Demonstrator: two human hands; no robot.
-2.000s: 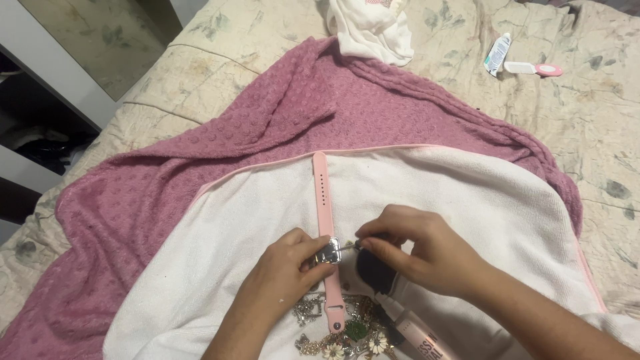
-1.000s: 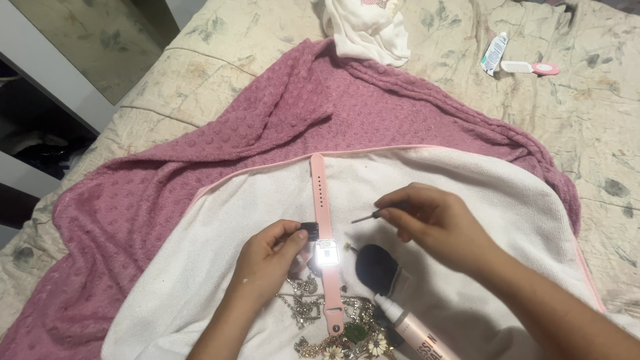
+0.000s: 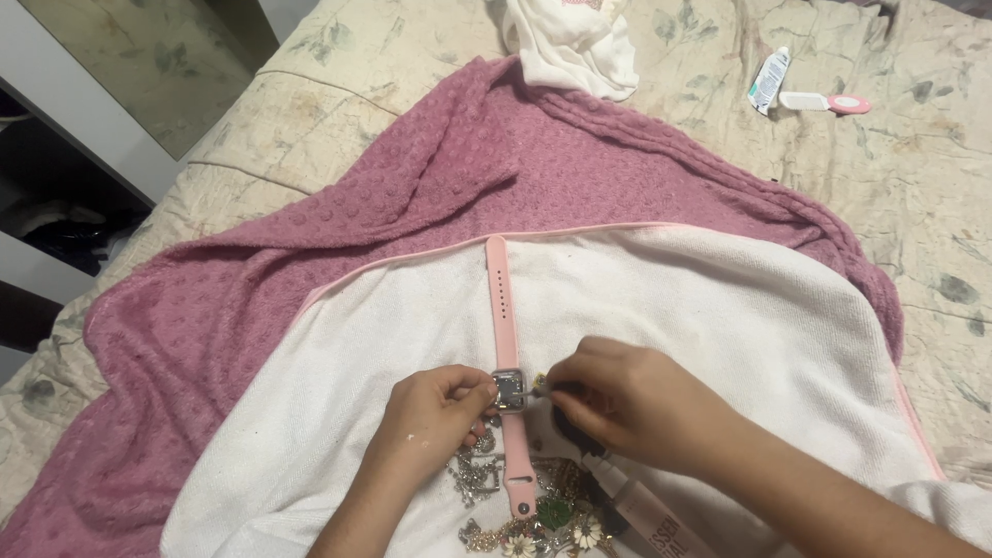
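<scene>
A smartwatch (image 3: 509, 391) with a pink silicone strap (image 3: 504, 310) lies lengthwise on a white towel with pink trim. My left hand (image 3: 434, 407) pinches the left edge of the watch case between thumb and fingers. From the right, my right hand (image 3: 620, 395) holds a thin metal-tipped tool (image 3: 527, 394), its tip over the watch face. The tool's handle is mostly hidden by my fingers. A small yellowish item (image 3: 540, 380) sits by those fingertips. Metal jewellery (image 3: 477, 473) and flower-shaped pieces (image 3: 587, 532) lie around the lower strap.
A pink tube or bottle (image 3: 659, 515) lies at the lower right, beside a dark rounded object (image 3: 572, 426) partly under my right hand. A mauve blanket (image 3: 604, 170) surrounds the towel (image 3: 403, 310). Farther back are a white cloth (image 3: 577, 46), a small tube (image 3: 769, 80) and a pink-handled foot file (image 3: 825, 102).
My right hand has moved down and left, bringing the tool to the watch. A dark flat piece seen in my left fingers one second ago no longer shows there; they now hold the case.
</scene>
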